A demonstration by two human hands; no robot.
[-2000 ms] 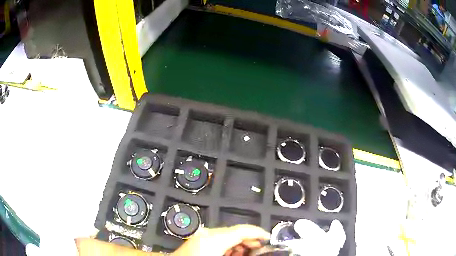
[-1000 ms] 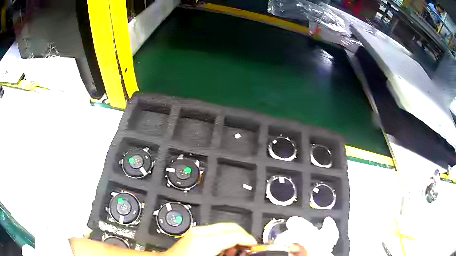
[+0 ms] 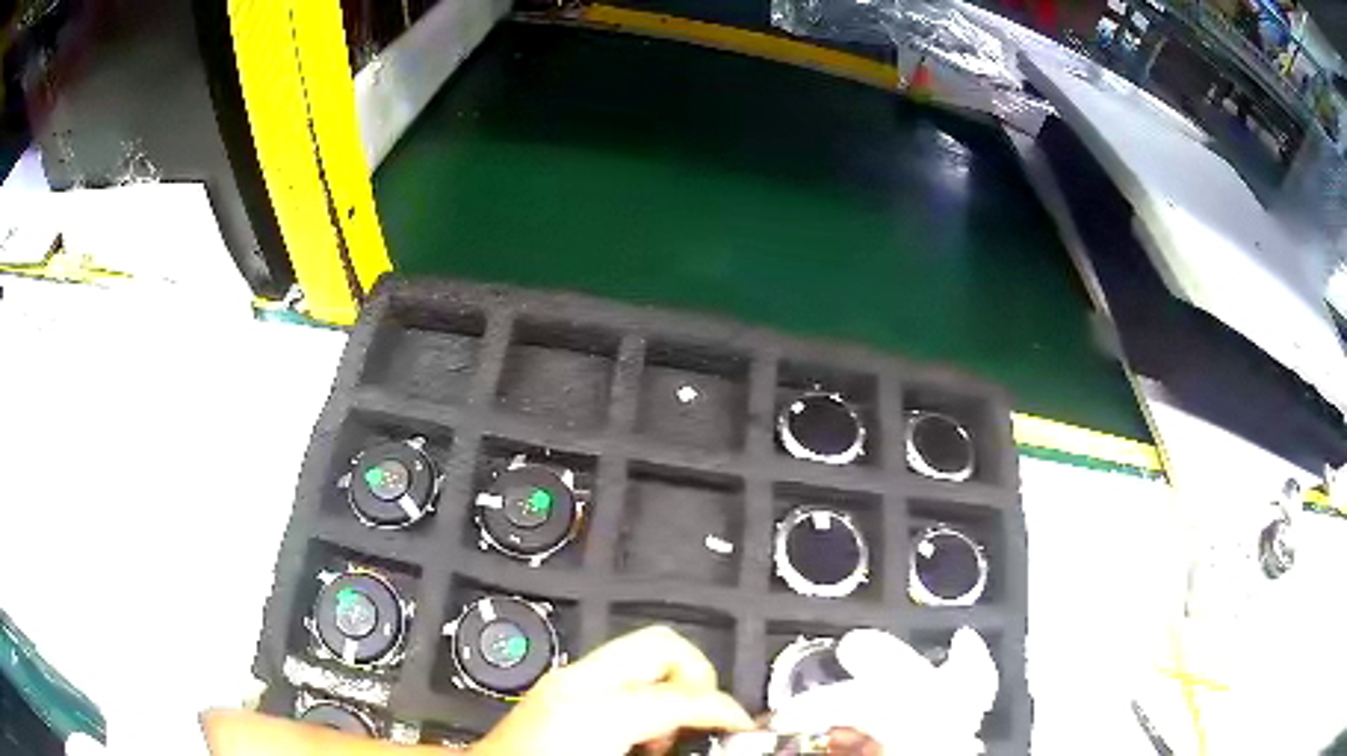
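A dark grey foam tray point(image 3: 598, 476) with square pockets lies before me. Matt black discs point(image 3: 529, 507) with green dots sit in its left columns. Glossy black round modules with silver rims point(image 3: 821, 550) sit in its right columns. My left hand point(image 3: 628, 697), bare, is at the bottom edge over the tray, fingers bent onto a small part point(image 3: 783, 743) that is mostly cut off by the frame. My right hand point(image 3: 901, 694), with white covering on its fingers, is on the other side of this part, partly over a round module. What exactly the part is cannot be told.
A green conveyor belt point(image 3: 709, 207) with yellow edging lies beyond the tray. A yellow post point(image 3: 307, 163) stands at the left. Clear plastic wrap point(image 3: 946, 52) and a white slab point(image 3: 1138, 163) are at the upper right. The bench top point(image 3: 148, 488) is white.
The view has shifted, so the tray appears slightly further left. The hands stay together at the bottom edge; the held part has tilted and dropped mostly out of frame. The discs keep their pockets.
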